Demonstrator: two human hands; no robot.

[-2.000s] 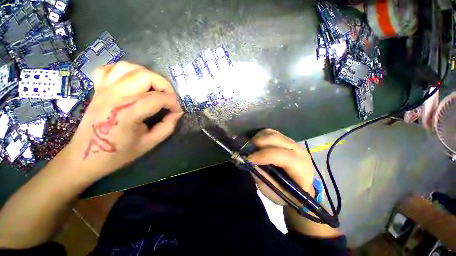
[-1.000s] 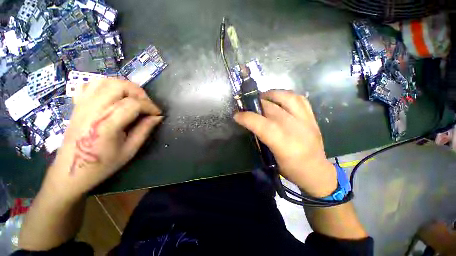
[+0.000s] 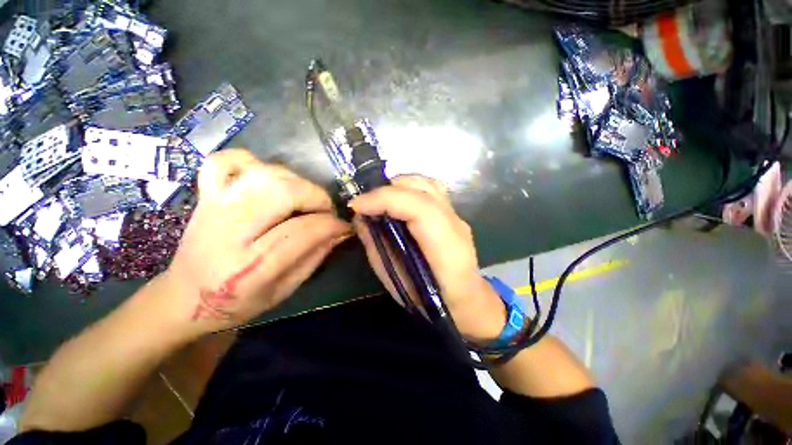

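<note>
My right hand (image 3: 430, 239) is closed around the black handle of a soldering-type tool (image 3: 369, 168). Its pale barrel and thin bent metal tube point up and away over the bench. A narrow blue-and-silver circuit board (image 3: 363, 132) lies beside and partly behind the tool's front. My left hand (image 3: 260, 230) has thumb and finger pinched together at the right fingertips, below the board. Whether a small part is between them is hidden. The two hands nearly touch or touch.
A large heap of boards (image 3: 104, 96) lies at left, with one board (image 3: 213, 120) at its edge and reddish-brown grains (image 3: 143, 243) below. A smaller board heap (image 3: 621, 113) lies at right. A black cord (image 3: 564, 282) loops right. A white roll with an orange band (image 3: 673, 43) stands top right.
Since one second ago, my left hand has moved right to meet my right hand. My right hand and tool have shifted left relative to the bench. Earlier the tool pointed down-left to up-left near the left fingertips.
</note>
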